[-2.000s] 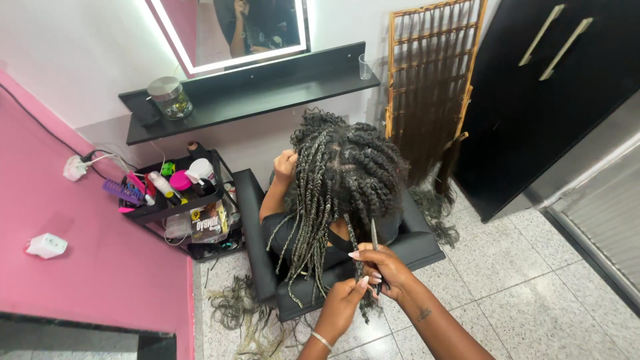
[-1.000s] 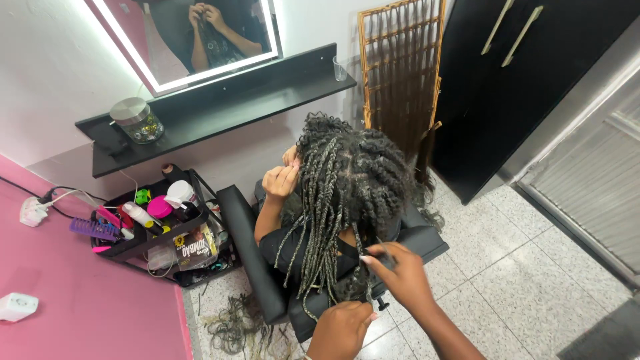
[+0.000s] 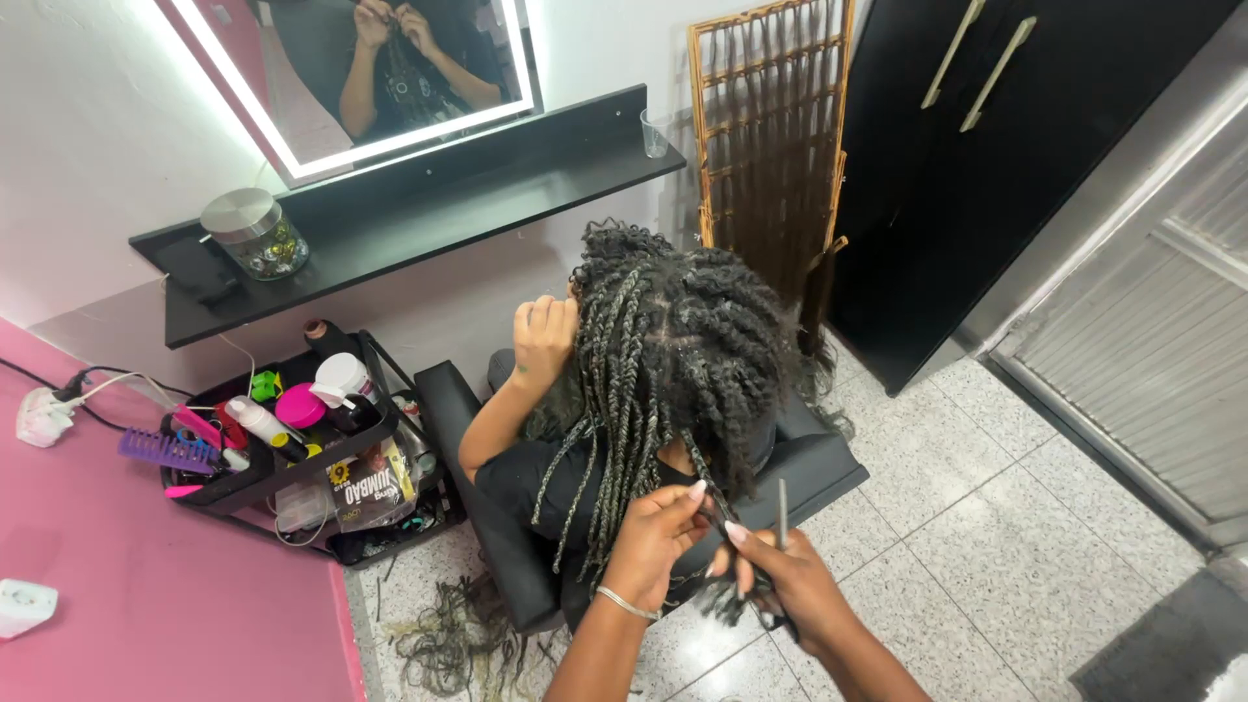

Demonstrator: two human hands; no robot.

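A seated person's head of dark hair (image 3: 673,331) is in the middle, with many grey-streaked braids (image 3: 624,409) on its left side and looser twisted hair on the right. My left hand (image 3: 658,541) pinches a single braid (image 3: 704,466) below the head, a silver bracelet at its wrist. Just to the right, my right hand (image 3: 775,575) grips the lower part of the same braid. A slim metal tool (image 3: 782,512) sticks up from my right hand; its dark lower part is mostly hidden, so its kind is unclear. Loose hair ends (image 3: 723,600) hang under my fingers.
The person sits in a black armchair (image 3: 487,497), one hand raised beside the head. At left stands a black trolley (image 3: 283,468) with bottles and a purple comb (image 3: 168,449). A shelf (image 3: 439,205) holds a jar (image 3: 255,234). Behind is a hair rack (image 3: 770,127); cut hair (image 3: 468,634) litters the floor.
My left hand has moved up to the braid, close to my right hand; a second ago it was lower and farther away. The metal tool now points up from my right hand.
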